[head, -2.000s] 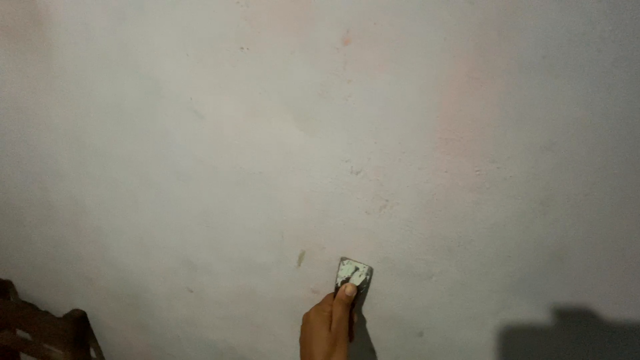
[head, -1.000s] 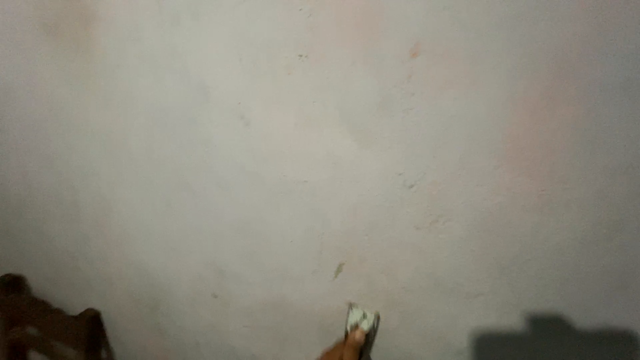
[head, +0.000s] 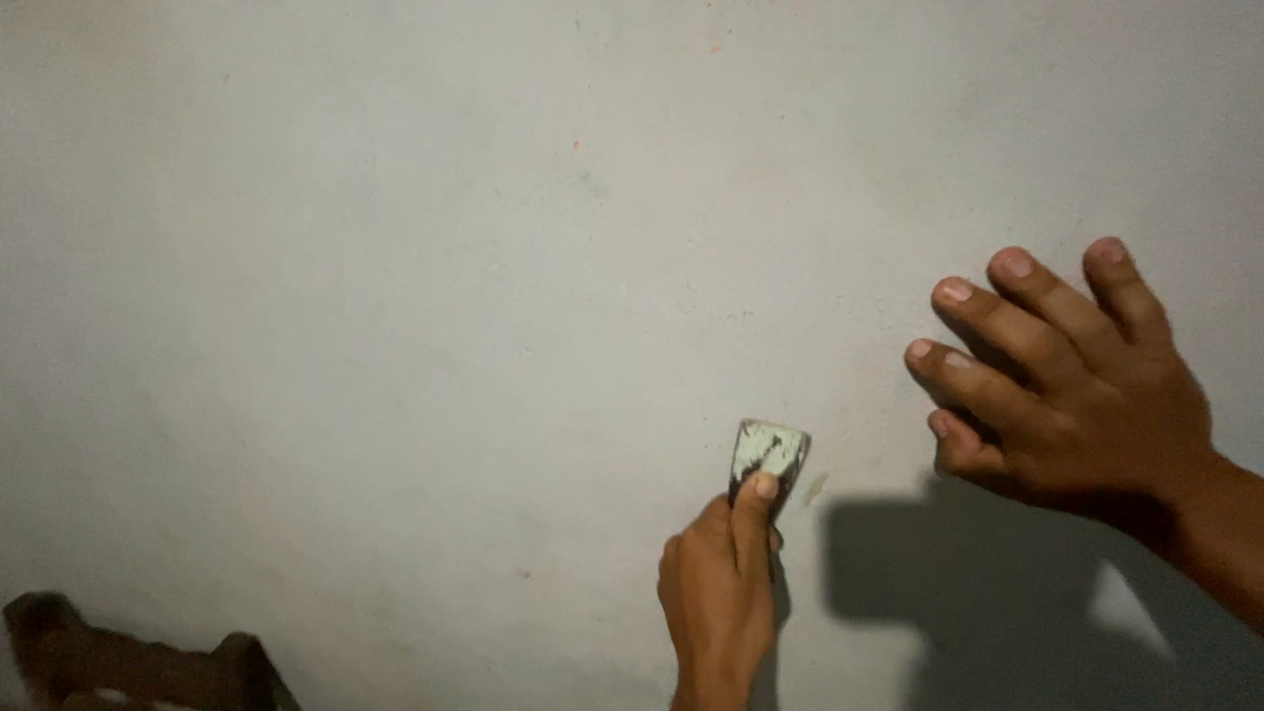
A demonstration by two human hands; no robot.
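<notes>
My left hand (head: pixel 719 583) grips a small flat scraper-like tool (head: pixel 773 449) at the lower middle, thumb pressed on its face. The tool's wide end points up against a pale, blotchy wall (head: pixel 395 296); its face is whitish with dark worn patches. To the right, my right hand (head: pixel 1081 395) is spread on or very near the wall, back toward me, fingers pointing up and left, holding nothing. A small greenish-brown mark (head: pixel 815 489) shows just right of the tool.
A dark brown object (head: pixel 148 657), perhaps furniture, stands at the lower left. A large dark shadow lies on the wall below my right hand. Faint specks and scuffs dot the wall.
My right hand has come into view at the right. My left hand with the tool, mostly below the frame a second ago, shows higher, beside the greenish-brown mark.
</notes>
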